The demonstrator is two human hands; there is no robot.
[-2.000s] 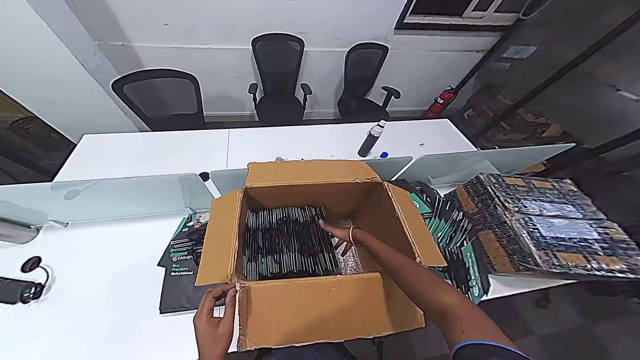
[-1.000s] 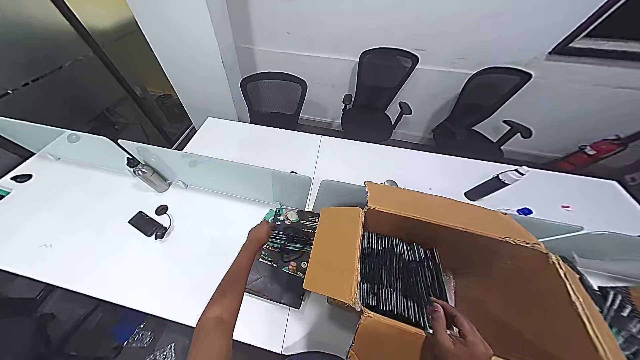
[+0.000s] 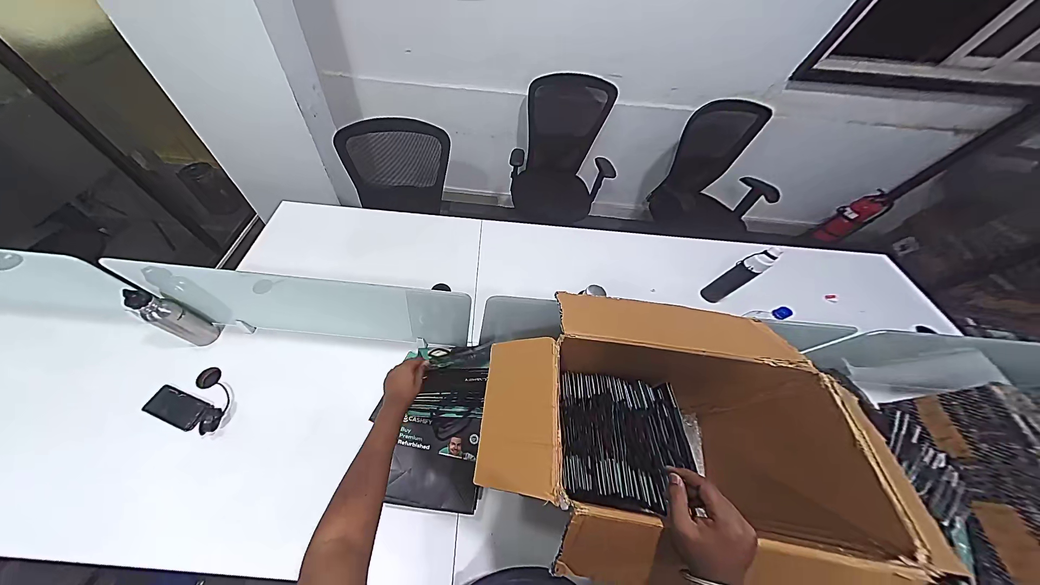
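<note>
An open cardboard box (image 3: 526, 414) stands on the white desk, with a packed row of flat dark bags (image 3: 613, 439) filling its left part. My right hand (image 3: 708, 524) is at the box's near side, its thumb and fingers pinching the near corner of the end bag in the row. Left of the box lies a pile of black printed paper bags (image 3: 431, 479), partly behind the box's left flap. My left hand (image 3: 406, 380) grips the far left edge of a black bag (image 3: 455, 361) on top of this pile.
At the left are a steel bottle (image 3: 183, 319), a phone (image 3: 174, 406) and a headset (image 3: 213, 398). Low glass partitions (image 3: 349, 309) run behind the box. A dark bottle (image 3: 739, 276) lies on the far desk. Wrapped bundles (image 3: 967, 455) stand at the right.
My left hand has gone from the box's near left corner to the bag pile at the left. My right hand has drawn back from inside the box to its near side. The view has shifted left.
</note>
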